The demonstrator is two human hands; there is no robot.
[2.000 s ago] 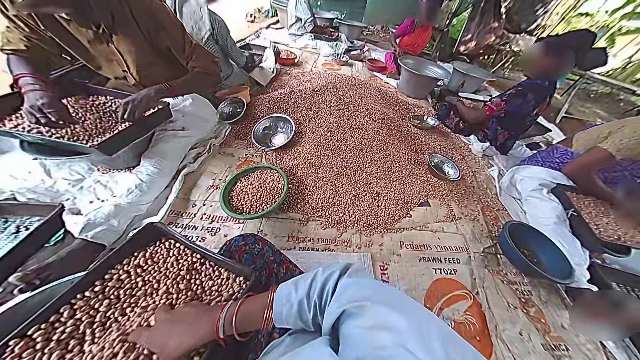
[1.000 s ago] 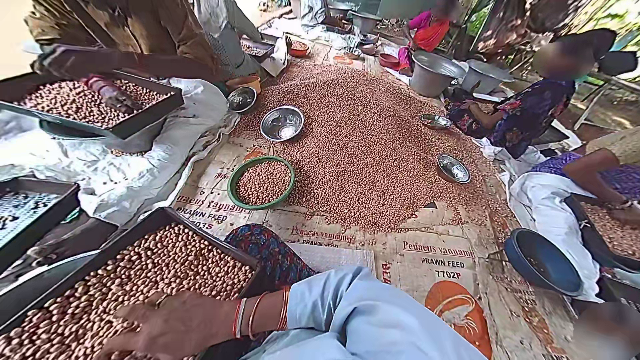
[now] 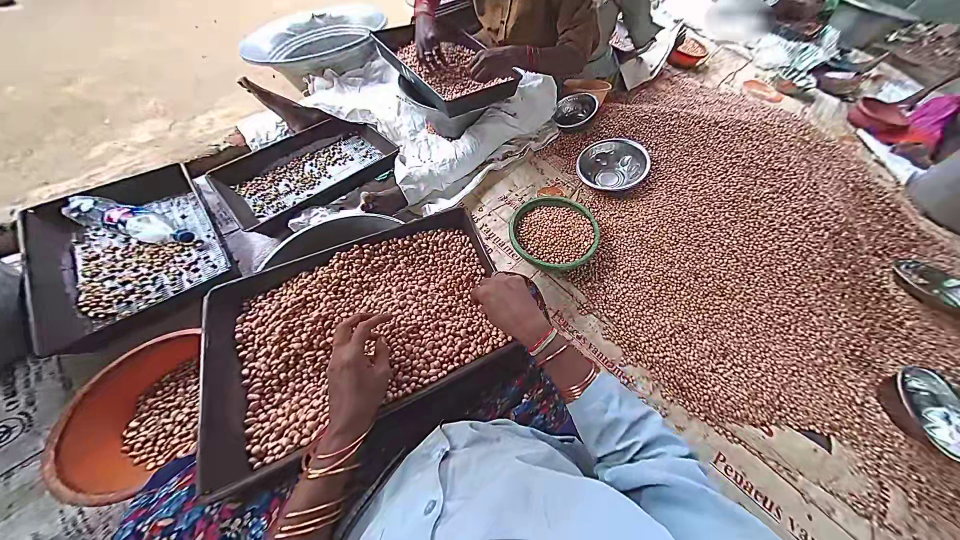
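A dark, shallow rectangular tray full of pinkish-brown nuts or seeds rests across the lap. My left hand, with several bangles at its wrist, is over the near middle of the tray; its fingers are bent and apart, with nothing visible between them. At the tray's right rim is my right hand, fingers curled inward; whether it holds anything is hidden. Just beyond that hand stands a green-rimmed bowl of similar nuts. An orange basin, partly filled, sits left of the tray.
A large nut pile covers printed sacking on the right, with steel bowls at its edge. Two more dark trays lie at left, one holding a plastic bottle. Another person sits beyond, both hands in a tray.
The view has swung left. My left hand now shows over the tray. My right hand has moved from among the nuts to the tray's right rim.
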